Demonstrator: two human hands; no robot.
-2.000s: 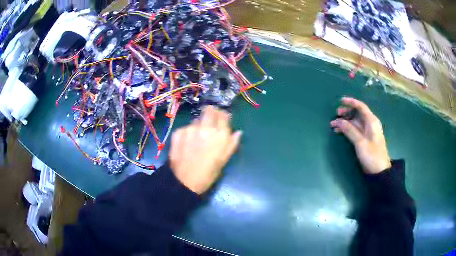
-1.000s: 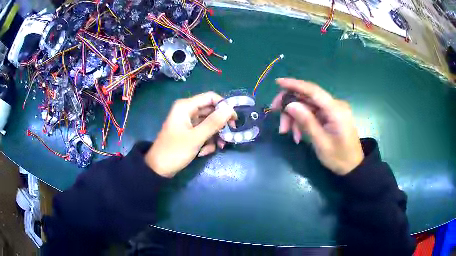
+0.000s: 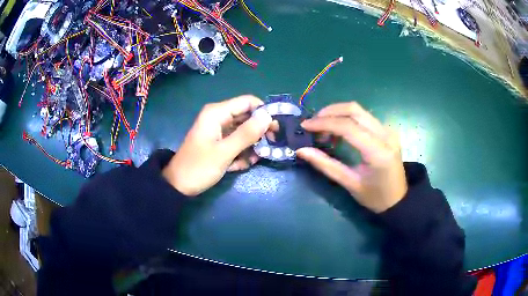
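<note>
An LED ring board [image 3: 278,152] is held above the green mat, its face with two curved rows of white domes up. A thin cable with yellow, red and blue strands and a pale plug [image 3: 322,78] sticks out from its upper edge. My left hand [image 3: 220,141] grips the board's left side. My right hand [image 3: 362,153] has thumb and fingers on a small black pad [image 3: 297,134] lying against the board's right part. The fingers partly hide the pad and the board.
A pile of wired boards [image 3: 116,69] covers the mat's upper left, with one silvery board [image 3: 204,47] at its right edge. A loose board [image 3: 84,155] lies below it. White parts [image 3: 24,222] are off the left edge. More wired parts [image 3: 468,20] lie beyond the far edge.
Two seconds ago both hands were apart. The left now holds a board from beside the pile. Since one second ago the right hand has moved left and brought the black pad onto the board.
</note>
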